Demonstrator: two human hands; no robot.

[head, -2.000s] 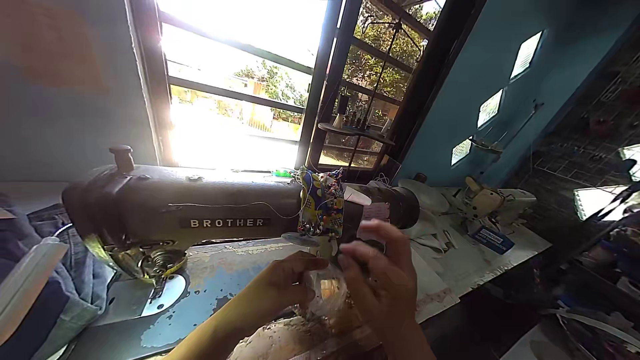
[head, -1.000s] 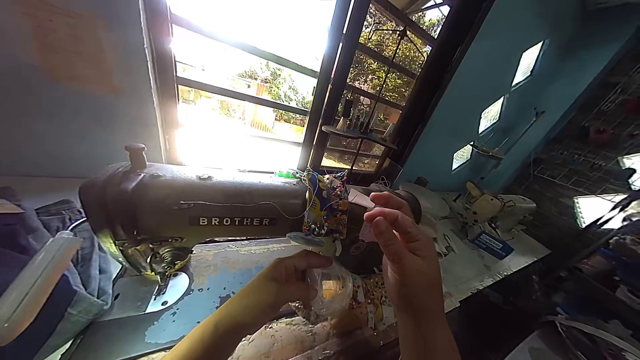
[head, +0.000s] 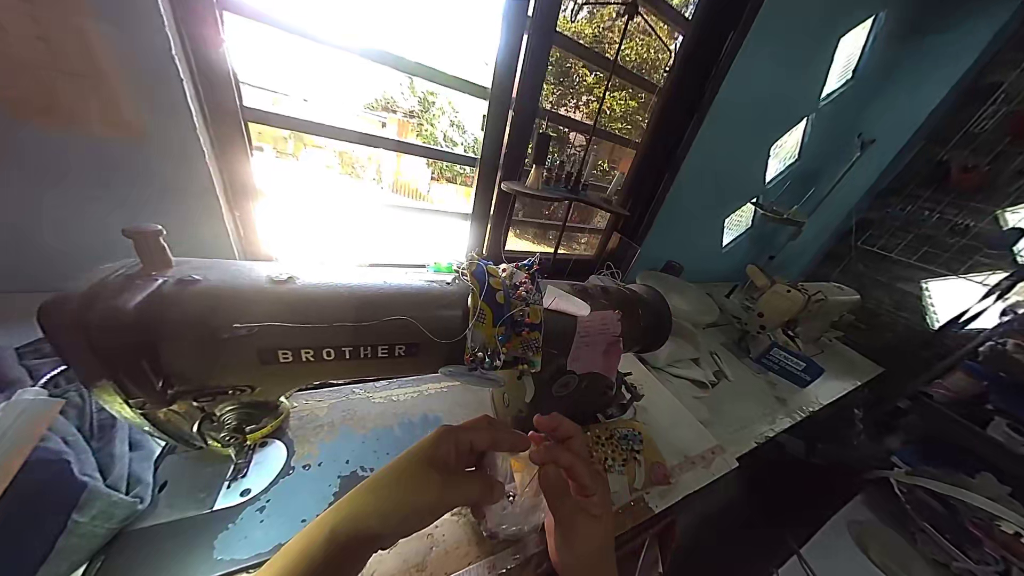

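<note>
In front of a Brother sewing machine point(head: 344, 308), my two hands come together low in the middle of the head view. My left hand point(head: 472, 464) is closed on a small clear plastic bag point(head: 512, 512), which has something small and shiny inside. Just to its right, my right hand point(head: 568, 472) pinches a thin, needle-like item between thumb and fingers, its exact kind unclear. Above the hands, a patterned fabric pincushion point(head: 504, 320) full of colored-head pins is wrapped around the machine's arm. A white slip point(head: 566, 302) sticks out beside it.
Folded denim point(head: 104, 472) lies at the left by the needle area. A pile of beads or pins point(head: 620, 448) sits right of my hands. Farther right are a blue box point(head: 784, 364) and a second machine point(head: 800, 304). A thread stand point(head: 564, 196) rises by the barred window.
My right hand has come down from beside the pincushion to my left hand. The white slip it held a second ago now rests at the pincushion.
</note>
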